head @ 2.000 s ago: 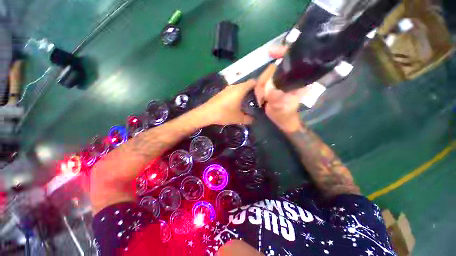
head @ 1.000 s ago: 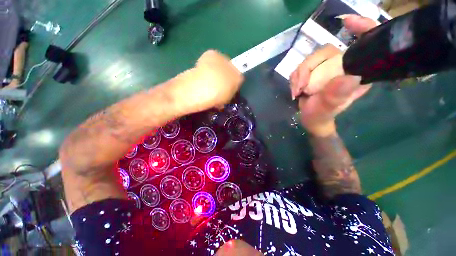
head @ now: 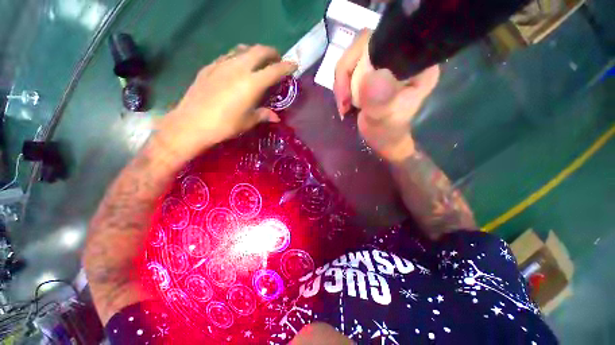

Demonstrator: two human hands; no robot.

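Observation:
My left hand (head: 226, 94) is at the upper left centre, thumb and fingers around a cylindrical unit (head: 283, 92) whose clear-rimmed round end shows. My right hand (head: 388, 101) is to its right, closed around the thick black electric screwdriver (head: 438, 34), which rises blurred towards the camera. The driver tip is hidden by the hand, and it is apart from the held unit. The white screw feeder (head: 344, 40) is just behind my right fingers. Rows of lit units (head: 245, 199) lie below my left hand, washed in bright red; one ring glows purple.
A white edge rail (head: 307, 50) runs behind the held unit. Loose black units (head: 126, 55) lie on the green surface at upper left. An open carton (head: 539, 20) is at upper right. A small carton (head: 549, 269) with a red item is at lower right, near a yellow floor line.
The view has shifted. My left hand now shows a unit between its fingers, where none was visible before. My right hand with the driver is closer to it. The red glow is much brighter.

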